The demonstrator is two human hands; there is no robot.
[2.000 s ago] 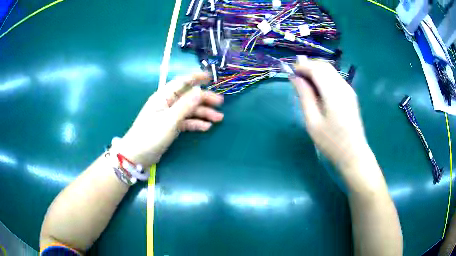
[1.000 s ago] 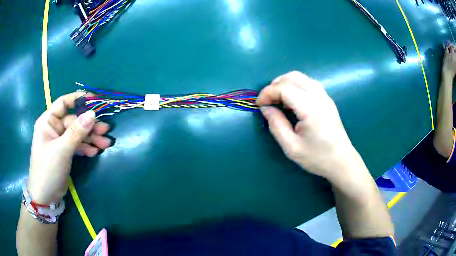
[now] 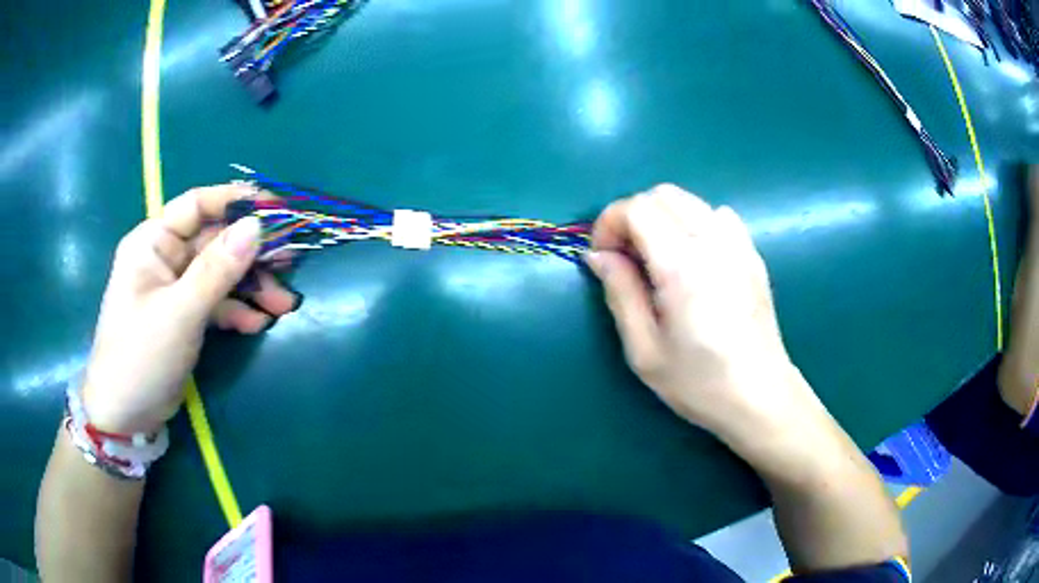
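A multicolour wire harness (image 3: pixel 501 236) is stretched sideways between my two hands above the green tabletop. A white band wraps it left of its middle. My left hand (image 3: pixel 188 268) pinches its left end, where a dark connector housing shows partly between the fingers. Several loose wire tips stick out there, one blue and white wire above the rest. My right hand (image 3: pixel 684 302) pinches the right end between thumb and fingers, and that end is hidden in the hand.
Part of a harness pile (image 3: pixel 299 25) lies at the upper left. A single harness (image 3: pixel 877 77) lies at the upper right. A pink badge card (image 3: pixel 242 551) is at the bottom left. A neighbouring person's arm (image 3: pixel 1022 302) is at the right edge, above a blue object (image 3: pixel 911 456).
Two seconds ago my hands were at the harness pile. Since one second ago both hands still hold the harness, and the view has shifted slightly, with little change in the grip.
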